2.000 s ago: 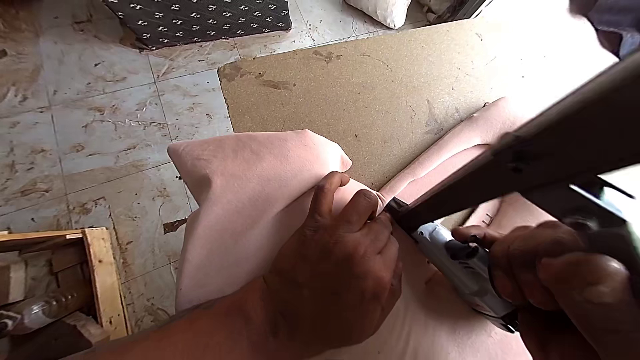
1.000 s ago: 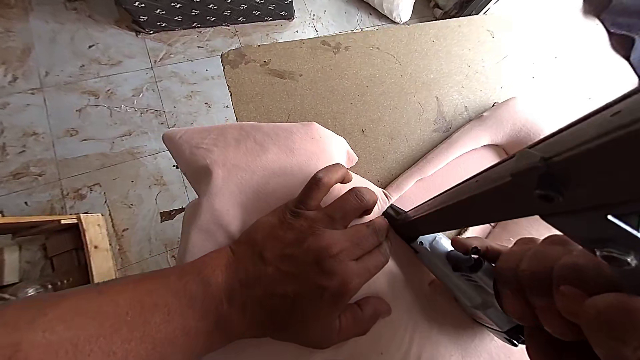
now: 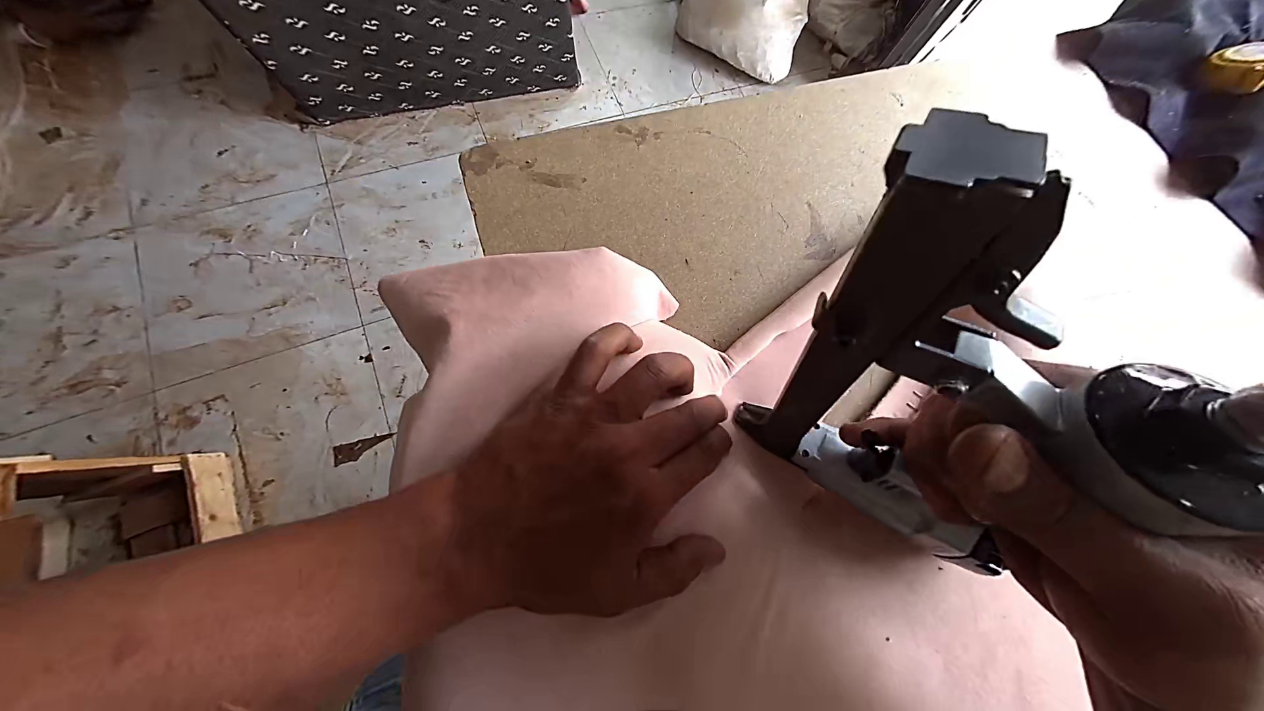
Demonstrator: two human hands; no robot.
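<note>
Pink upholstery fabric (image 3: 770, 583), stretched over a padded piece with a pointed corner, fills the lower middle. My left hand (image 3: 602, 474) lies palm down on it with bent fingers, pressing near a seam or fold. My right hand (image 3: 1017, 494) is wrapped around a pneumatic staple gun (image 3: 849, 484) at the right. The gun's black magazine (image 3: 889, 267) slants up and away, and its nose is down close to the fabric beside my left fingertips. Whether the nose touches the fabric cannot be told.
A brown fibreboard sheet (image 3: 632, 217) lies behind the pink piece. A wooden crate (image 3: 212, 494) with scraps is at the lower left. On the stained tile floor are a dark patterned box-like object (image 3: 415, 59) and a white sack (image 3: 746, 35). A yellow roll or tape (image 3: 1234, 69) lies upper right on dark material.
The staple gun has tilted in my right hand, its magazine now pointing more upward. My left hand has stayed on the fabric, its fingers spread differently than two seconds ago.
</note>
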